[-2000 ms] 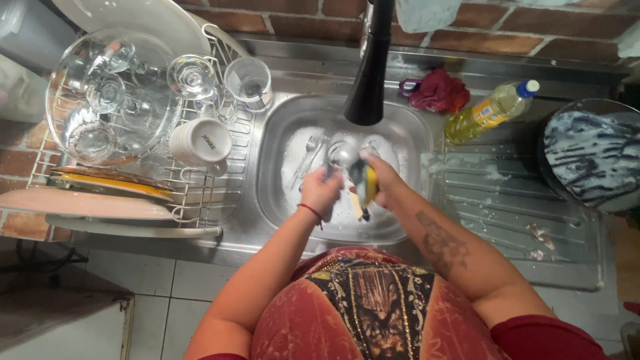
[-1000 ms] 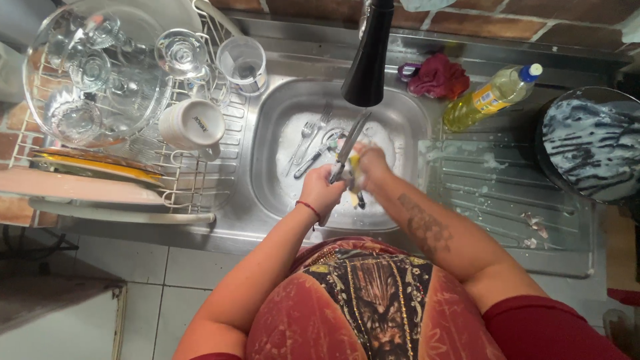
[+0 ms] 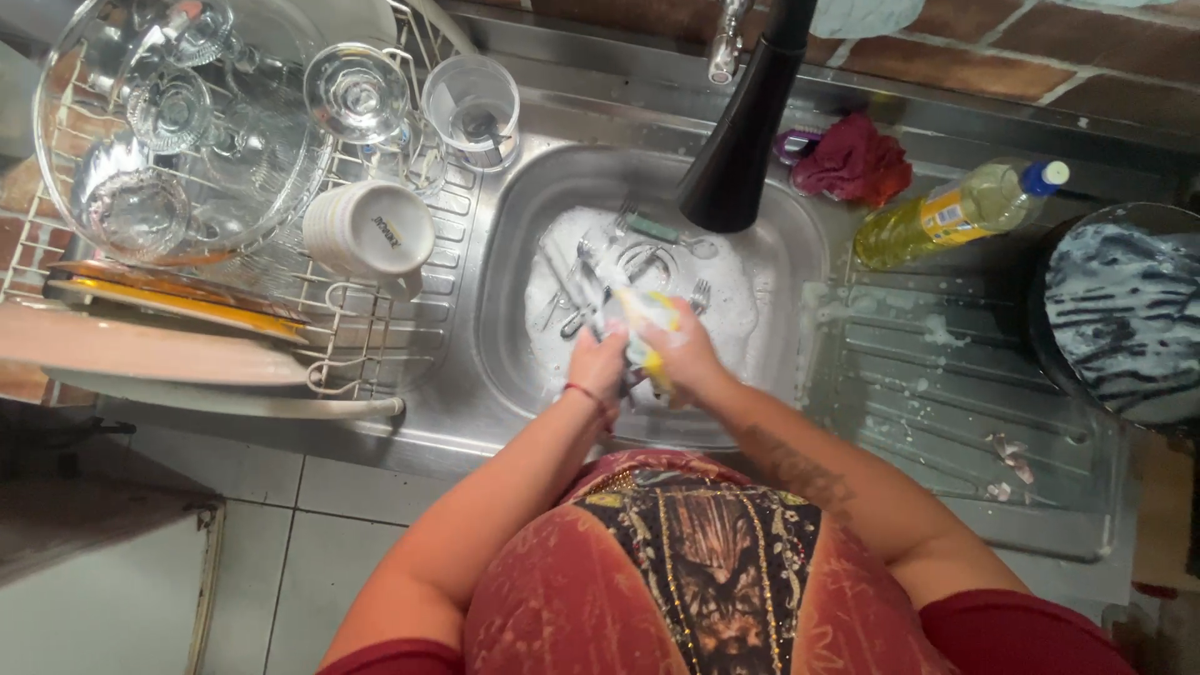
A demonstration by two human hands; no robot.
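Over the front part of the stainless steel sink basin (image 3: pixel 511 309), my left hand (image 3: pixel 600 361) grips a piece of metal cutlery, blurred, whose kind I cannot tell. Pressed against it is a soapy yellow sponge (image 3: pixel 653 361), which my right hand (image 3: pixel 689 352) holds. Both hands are close together. Beyond them, forks (image 3: pixel 699 296), a spoon (image 3: pixel 698 247) and other cutlery lie in white suds on the basin floor. The black faucet spout (image 3: pixel 736 155) hangs over the back of the basin.
At left, a wire dish rack (image 3: pixel 361 347) holds a glass bowl (image 3: pixel 47 141), glasses, a mug (image 3: pixel 370 230) and plates (image 3: pixel 159 347). A red cloth (image 3: pixel 848 164), a bottle of yellow liquid (image 3: pixel 947 216) and a soapy dark pan (image 3: pixel 1120 309) stand right of the basin.
The knife-like blade that pointed up from my left hand a second ago no longer shows clearly. Both hands remain together over the basin, with the sponge still in my right hand.
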